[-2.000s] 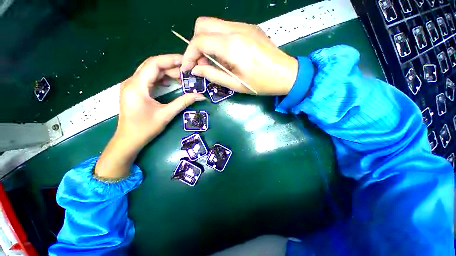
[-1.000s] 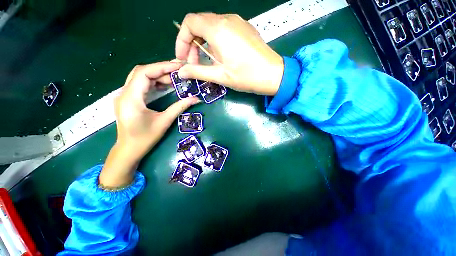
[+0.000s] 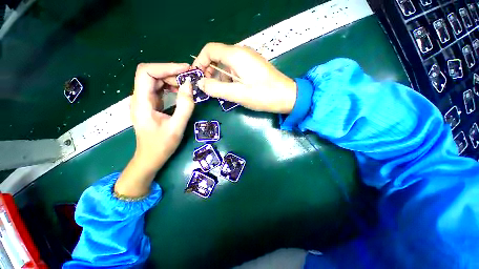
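Observation:
My left hand holds a small square electronic module with a pale rim between thumb and fingers, above the white rail's near edge. My right hand touches the module's right side with thumb and fingertips and also holds a thin bamboo stick, which points up and left, partly hidden by the fingers. Another module lies under my right hand, mostly covered. Several similar modules, one of them at the top of the group, lie on the glossy green worktop just below my hands.
A white rail crosses the view, with a metal bracket at left. Beyond it, the green conveyor belt carries one module. A black tray of modules is at right. A red bin is at lower left.
My left thumb has moved up onto the face of the held module. My right hand has moved slightly down, covering more of the module beneath it. The belt module appears farther right.

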